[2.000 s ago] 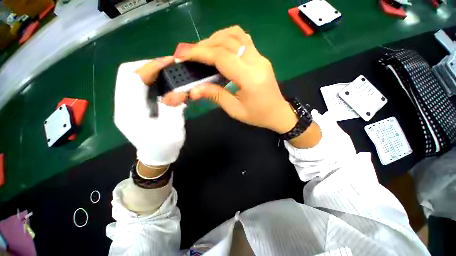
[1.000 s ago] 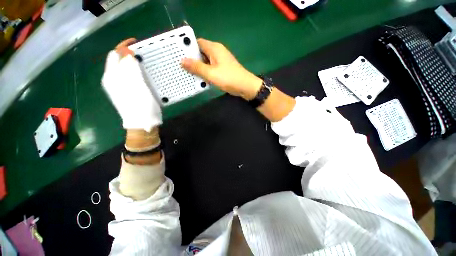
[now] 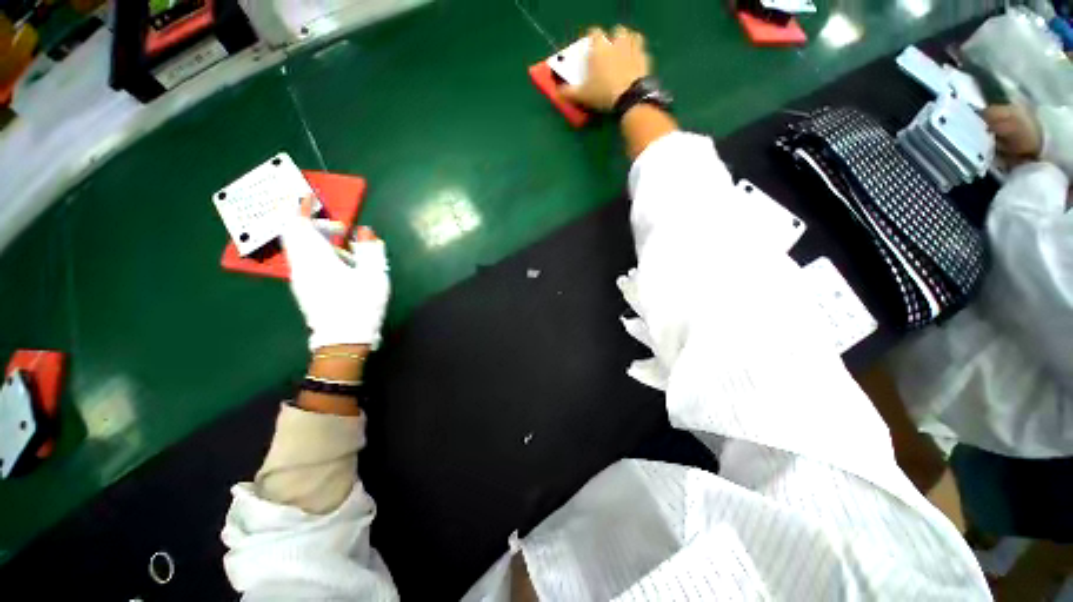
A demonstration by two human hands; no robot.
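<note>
A unit with a white perforated plate [image 3: 261,202] lies tilted across a red pad [image 3: 338,200] on the green belt. My left hand [image 3: 339,276], in a white glove with bare fingertips, is at its lower right corner; one fingertip touches the plate and the thumb is apart. My right hand [image 3: 612,71], bare, is over a second unit [image 3: 573,61] on another red pad [image 3: 560,97] further up the belt. Its fingers are around the unit's right side and hide part of it.
More units on red pads stand at far left [image 3: 17,417] and top right [image 3: 772,26]. White covers [image 3: 838,303] lie partly behind my right sleeve. A checked bag [image 3: 900,200] is at right, near another person's hand [image 3: 1012,132]. A loose glove [image 3: 639,335] lies by my forearm.
My hands have moved apart. The plate-faced unit they held together is gone from between them. My right hand has reached up and right; my left is lower, at a unit on a pad.
</note>
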